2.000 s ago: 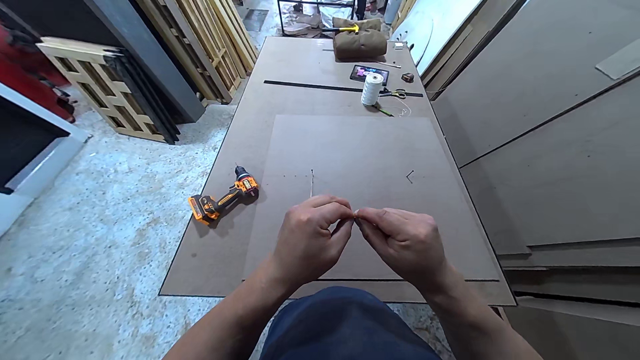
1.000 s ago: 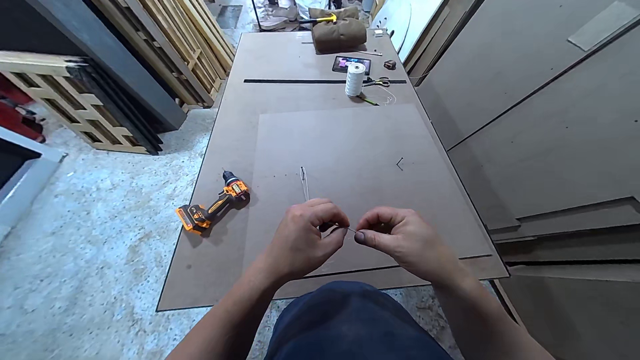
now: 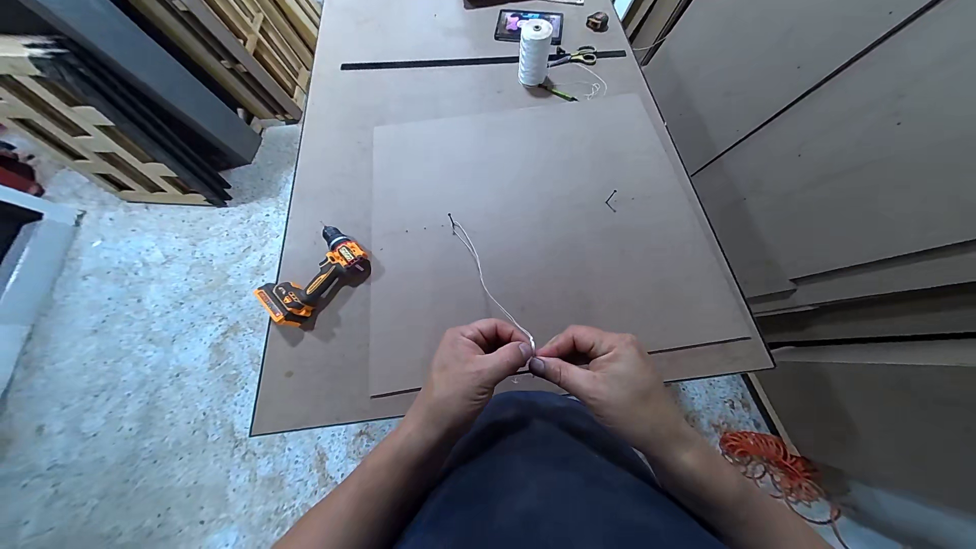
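Observation:
My left hand [image 3: 482, 358] pinches a doubled white string [image 3: 488, 288] between thumb and forefinger at the near side of the board. Touching it, my right hand [image 3: 593, 364] has thumb and forefinger closed on the string's end. The string runs slackly up to a small dark nail [image 3: 451, 219] in a thin brown board [image 3: 534, 168] lying on the larger table panel [image 3: 328, 396]. Farther right on the board is a small dark V-shaped mark or piece [image 3: 611, 200], beside several dots. A white spool of string [image 3: 534, 53] stands at the back.
An orange and black cordless drill [image 3: 324, 278] lies at the left edge. Around the spool are scissors [image 3: 583, 56], a tablet [image 3: 507, 25], a green pencil-like tool [image 3: 558, 93] and a black strip [image 3: 412, 64]. Large panels [image 3: 839, 152] stand right; an orange coiled hose [image 3: 770, 457] lies on the floor.
My hands have come together again after being slightly apart one second ago. The string from the nail to my fingers now shows along its length. The view has shifted.

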